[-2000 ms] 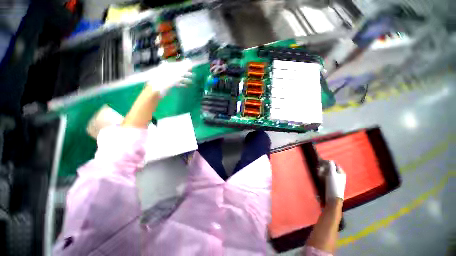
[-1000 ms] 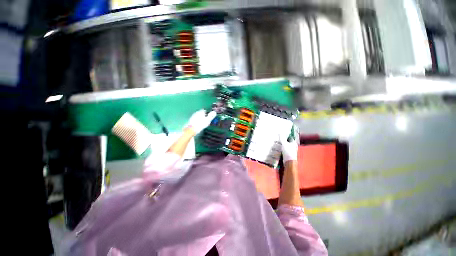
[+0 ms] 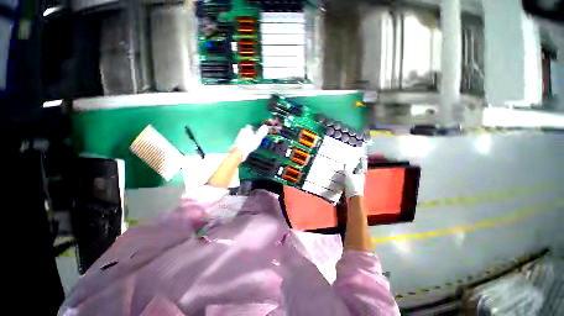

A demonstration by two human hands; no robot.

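Observation:
A large circuit board lies tilted at the right end of the green mat, component side up, with orange coils and long white blocks. My left hand, in a white glove, is at its left edge. My right hand, also gloved, holds its right edge near the white blocks. The fingertips of both hands are partly hidden or blurred. The lower right of the board overhangs a black tray with a red bottom.
A second circuit board sits on the conveyor behind the mat. A striped sticker sheet, a black pen and white paper lie left of my left hand. A black object stands at the lower left.
From two seconds ago, my right hand has moved from the tray to the board's right edge and my left hand to its left edge. The board has turned clockwise. The view has shifted and steadied.

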